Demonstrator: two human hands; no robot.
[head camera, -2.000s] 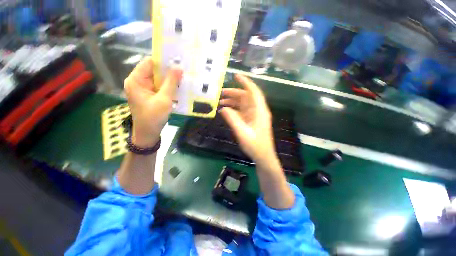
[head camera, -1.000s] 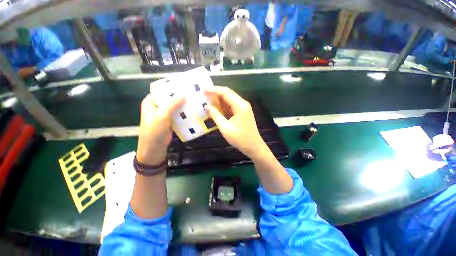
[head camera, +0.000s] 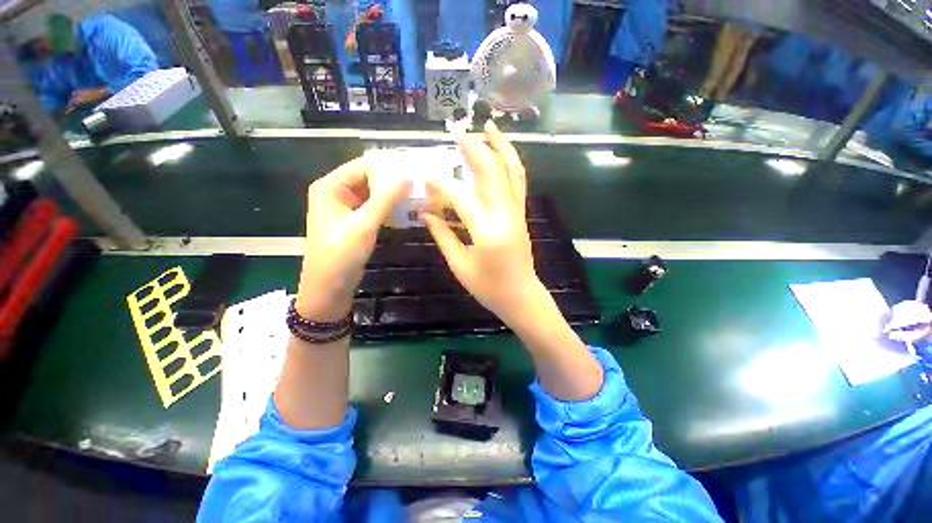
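A white die-cut sheet (head camera: 414, 169) with small dark windows is held up above the black blister tray (head camera: 409, 312). My left hand (head camera: 342, 230) grips its left side, thumb on the front. My right hand (head camera: 485, 215) is at its right side, with thumb and fingers at the sheet; its upper fingers are raised. The exact fingertip contact is unclear. The black fixture (head camera: 466, 393) with a pale centre sits on the bench below my hands.
Two small black blocks (head camera: 650, 272) stand right of the tray. Left are a yellow liner skeleton (head camera: 164, 337), a dark pad (head camera: 210, 291) and white sticker sheets (head camera: 250, 358). A white paper (head camera: 848, 322) lies at right. A white fan (head camera: 514, 69) stands across the conveyor.
The sheet was upright in my left hand, then tilted between both hands; it now appears foreshortened and slightly higher. My right hand has come to the sheet, and its fingers have lifted since the last frame.
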